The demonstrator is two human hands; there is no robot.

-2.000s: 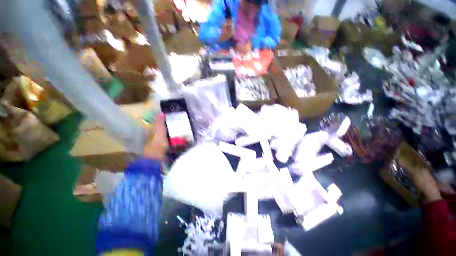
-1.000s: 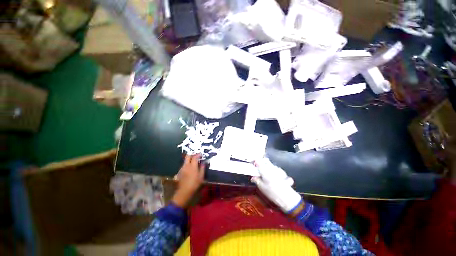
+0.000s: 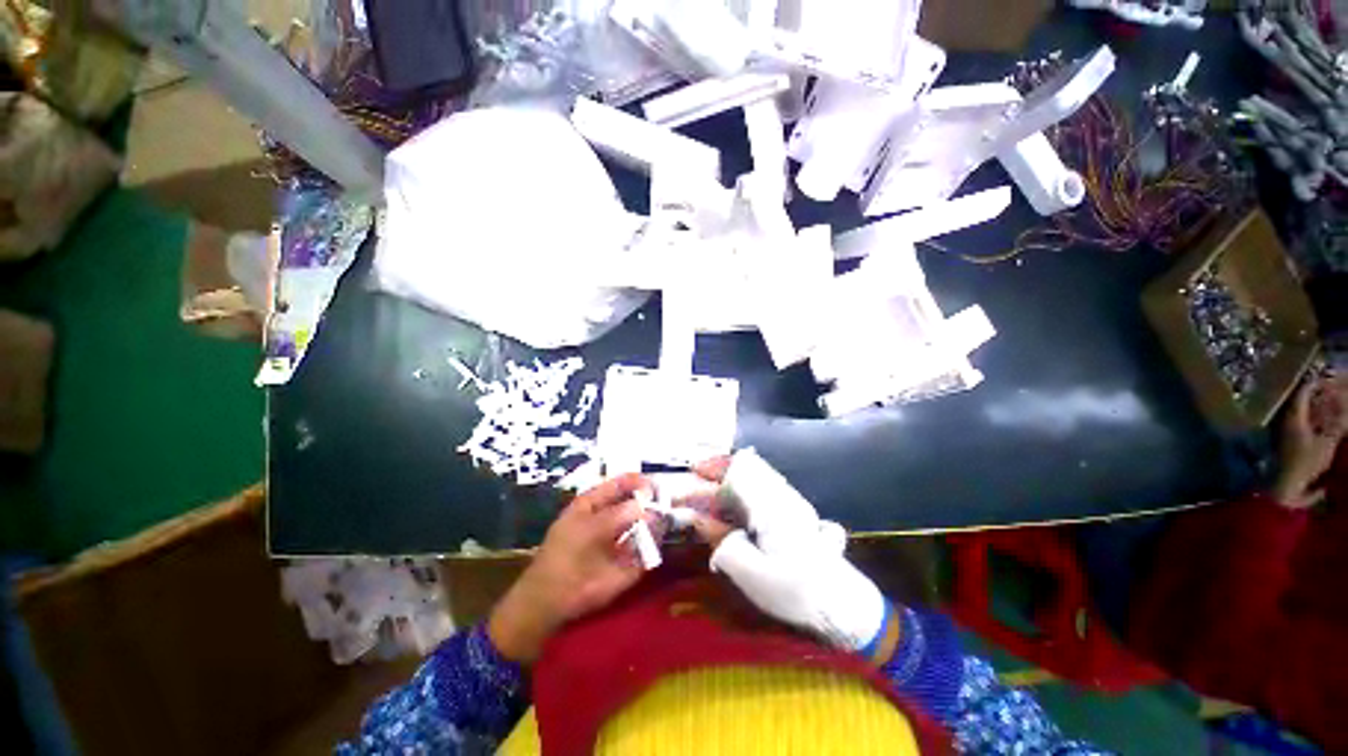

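Note:
My left hand (image 3: 584, 554) is bare and holds a small white plastic piece (image 3: 646, 544) at the bench's front edge. My right hand (image 3: 784, 554), in a white glove with bare fingertips, meets it there, and its fingers are on a white part (image 3: 683, 490). Where one part ends and the other begins is hard to tell. A white plastic housing (image 3: 668, 418) with an arm lies just beyond my hands. A loose pile of small white clips (image 3: 525, 421) lies to the left of it.
A bulging white plastic bag (image 3: 503, 222) and heaped white housings (image 3: 887, 318) lie farther back. A black smartphone (image 3: 419, 42) is at the back left. A small box of metallic parts (image 3: 1230, 322) and a neighbour's hand (image 3: 1310, 437) are at right. A large carton (image 3: 163, 628) stands at lower left.
My left hand has left the clip pile and come to my right hand with a small white piece. My right hand has moved off the housing. The view has shifted.

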